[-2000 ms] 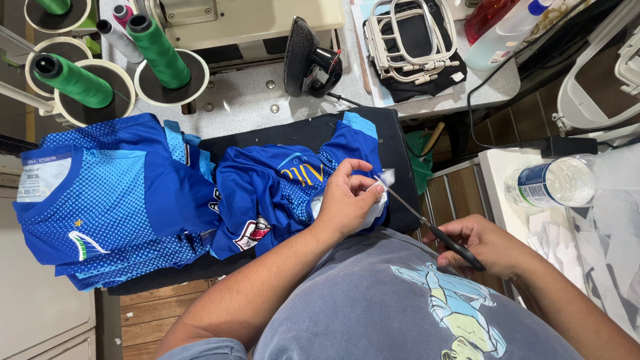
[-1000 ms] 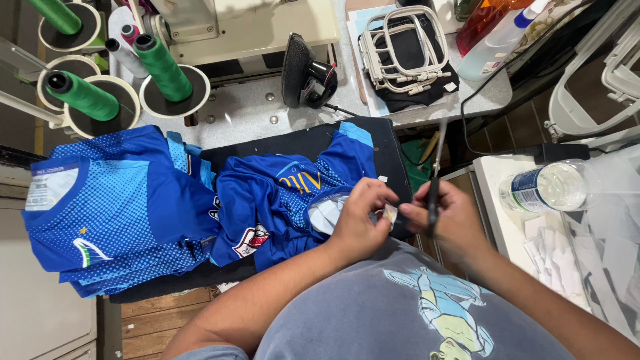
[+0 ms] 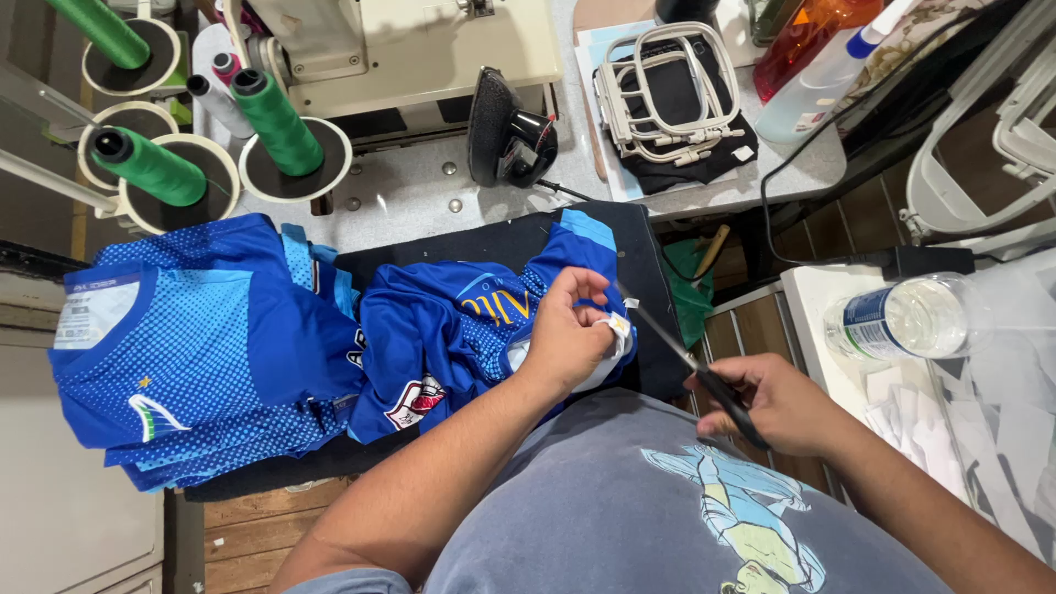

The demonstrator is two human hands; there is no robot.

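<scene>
My left hand (image 3: 571,330) pinches a bit of white backing with a small yellow patch (image 3: 619,325) at the edge of a crumpled blue jersey (image 3: 437,305). In my right hand (image 3: 771,404) are black-handled scissors (image 3: 689,359), their blades pointing up and left past the white piece. A small white scrap (image 3: 631,303) is by the blades. The crumpled jersey lies on a dark padded board (image 3: 648,272). To its left is a stack of blue jerseys (image 3: 206,330), the top one with a star and an emblem. Whether the blades touch cloth, I cannot tell.
Green thread cones (image 3: 285,124) and a sewing or embroidery machine (image 3: 412,49) stand behind. An upright iron (image 3: 507,132) and embroidery hoops (image 3: 668,91) on black cloth rest on the grey table (image 3: 404,194). On the right are a spray bottle (image 3: 817,87), a clear plastic bottle (image 3: 899,318) and white scraps.
My right hand has moved away from my left hand since one second ago, and the scissors have swung from upright to slanting up and left. The left hand still pinches the white backing.
</scene>
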